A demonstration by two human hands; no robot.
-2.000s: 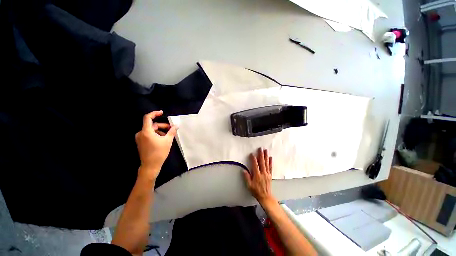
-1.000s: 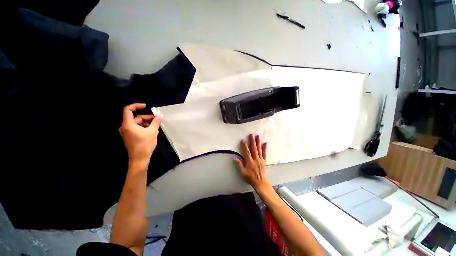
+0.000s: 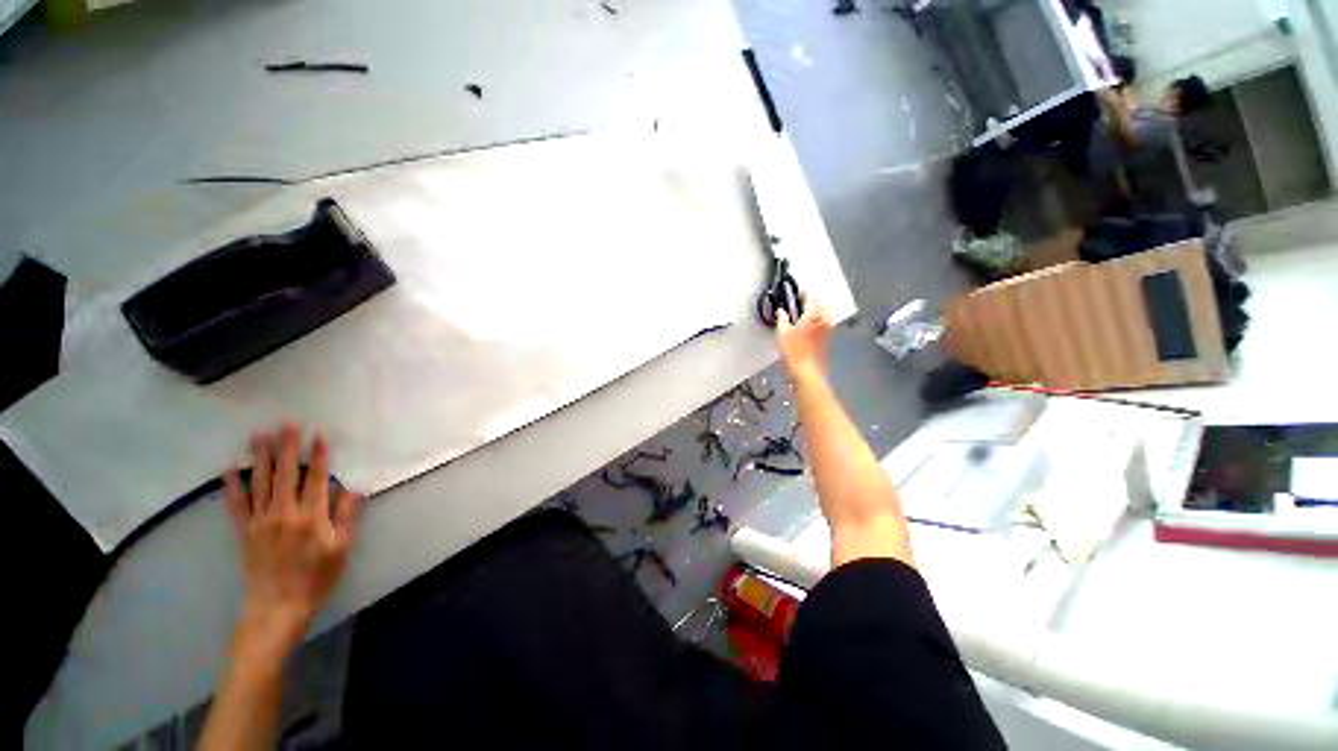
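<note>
The off-white paper pattern piece (image 3: 558, 279) lies on dark fabric, which shows as a thin rim and as a larger mass (image 3: 33, 550) at the left. A black tape dispenser (image 3: 257, 301) sits on the paper. My left hand (image 3: 289, 531) lies flat with fingers apart over the curved lower edge of the pattern. The shears (image 3: 778, 276) lie near the table's right edge, blades pointing away from me. My right hand (image 3: 803, 341) is at their black handles, with its fingers closed on the handle end; the finger detail is small.
Dark strips (image 3: 317, 68) lie at the far side of the pale table (image 3: 484, 52). Dark scraps (image 3: 668, 492) litter the floor. A red fire extinguisher (image 3: 760, 609), a wooden box (image 3: 1086, 316) and a white side table (image 3: 939, 506) stand right. A person (image 3: 1152, 125) is in the background.
The view has swung to the right. My right hand has left the paper and reached the shears. My left hand has let go of the pattern's left edge and now lies flat on its lower curve.
</note>
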